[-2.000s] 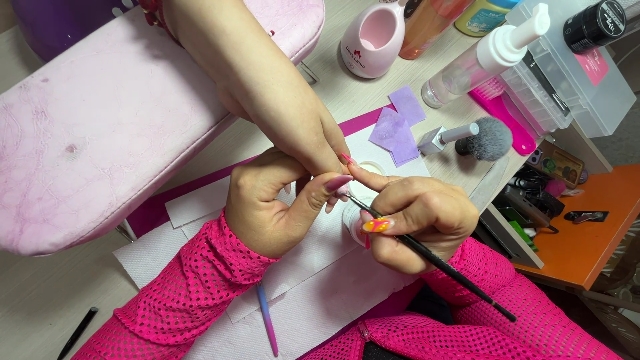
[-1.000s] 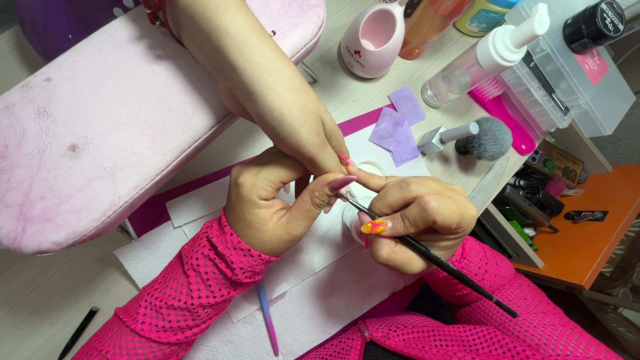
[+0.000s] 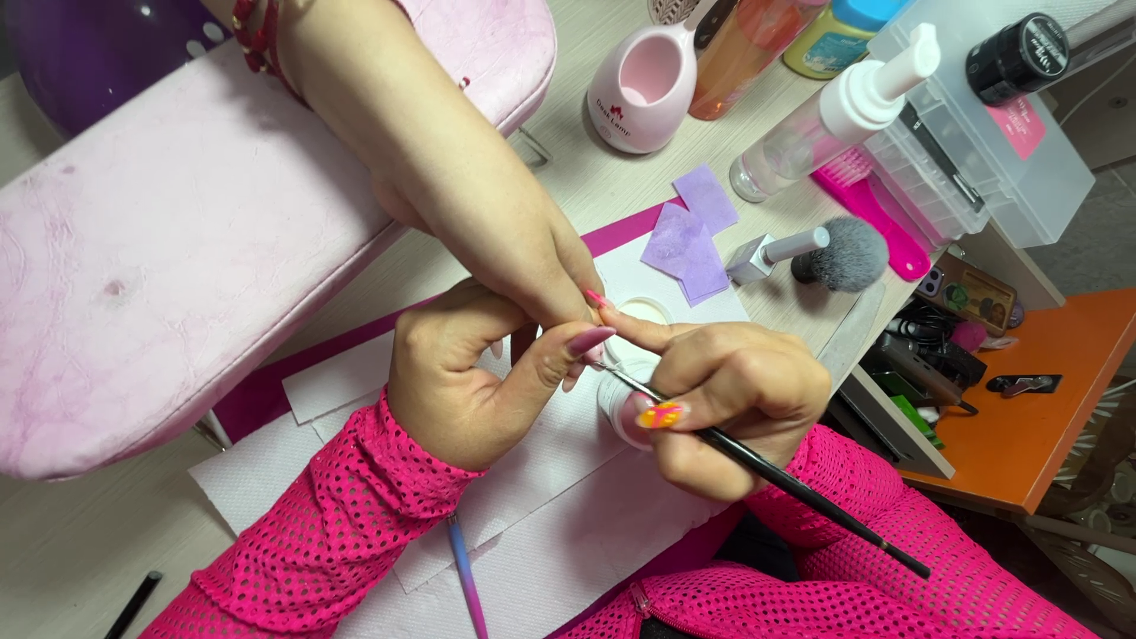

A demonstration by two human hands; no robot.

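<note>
My left hand [image 3: 484, 373] grips the fingers of another person's hand [image 3: 524, 257], which reaches in from the upper left. Between the thumb and fingers of my right hand [image 3: 732, 399] is a thin black nail brush [image 3: 799, 493], its tip touching or very near a fingernail of the held hand. My right index finger rests against that hand. Just beneath my hands, partly hidden, stands a small round jar [image 3: 617, 404] on white paper towels [image 3: 524, 532]. A blue-to-pink brush handle [image 3: 463, 572] lies on the towels.
A pink padded armrest [image 3: 177, 266] fills the left. Behind my right hand are purple wipes [image 3: 683, 253], a nail polish bottle [image 3: 754, 260], a fluffy grey brush [image 3: 843, 256], a pump bottle [image 3: 830, 115], a pink lamp base [image 3: 639, 89] and a clear plastic case [image 3: 1047, 186]. An open orange drawer [image 3: 1056, 355] holds tools.
</note>
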